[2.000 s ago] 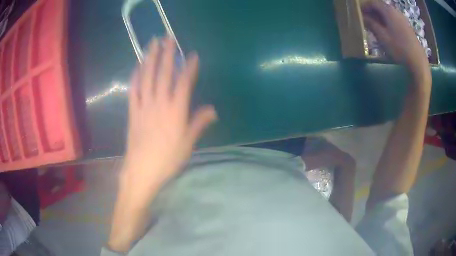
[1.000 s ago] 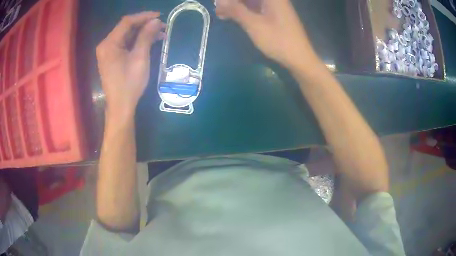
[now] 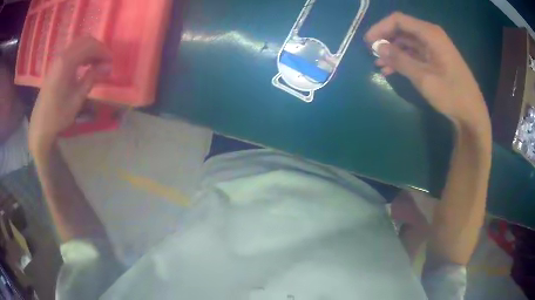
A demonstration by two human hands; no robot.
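Observation:
A looped frame (image 3: 351, 34) lies on the dark green bench, its far end cut off by the top edge. A shiny round plate (image 3: 298, 75) with a blue strip (image 3: 305, 65) sits at its near end, beside a small tab loop. My right hand (image 3: 413, 64) is just right of the frame and holds a small white fitting (image 3: 381, 48) between thumb and fingers. My left hand (image 3: 76, 79) is over the red compartment tray (image 3: 132, 55), fingers curled; whether it holds anything is not clear.
A brown carton (image 3: 515, 88) of small white-clear fittings (image 3: 527, 132) stands at the right edge, partly cut off. The bench's near edge runs below the frame. A red item (image 3: 97, 120) is under the tray, above a grey floor.
The view has turned, so the frame shows further right and the carton is partly cut off. My left hand has gone from beside the frame to over the tray. My right hand is right of the frame.

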